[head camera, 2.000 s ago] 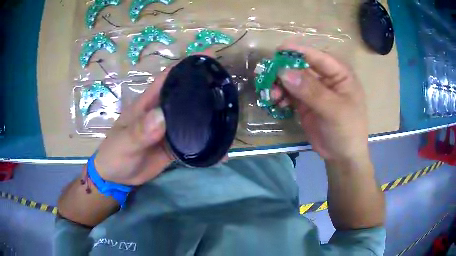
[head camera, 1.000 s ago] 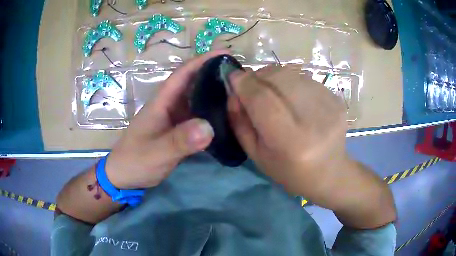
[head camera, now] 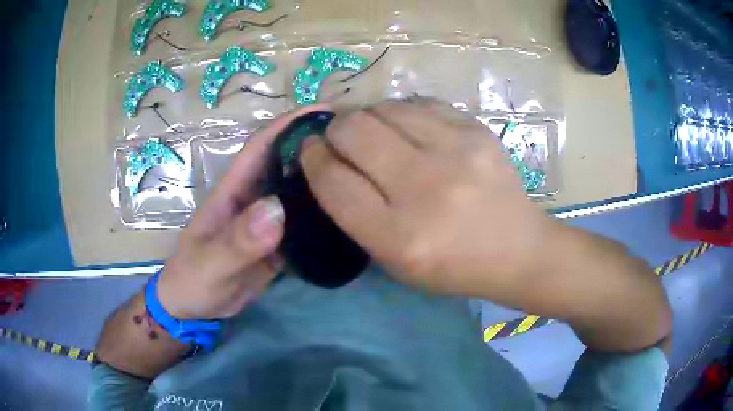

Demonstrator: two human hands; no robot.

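My left hand holds a glossy black housing by its left side, tilted, in front of my chest. My right hand reaches over the housing with its fingers inside the cup. A dark green circuit board shows partly at the upper inside of the housing, beside my right fingertips. The rest of the board and the inside are hidden by my right hand. Whether my right fingers grip the board cannot be told.
A clear blister tray on the tan cardboard holds several green crescent boards with dark wire leads. Another black housing lies at the cardboard's right edge. Shiny clear trays are at far right. A red item is below the bench edge.
The separate board and housing were apart; my right hand has brought the board to the housing and its fingers are now inside. The housing has tilted, and a green board shows at the tray's lower right.
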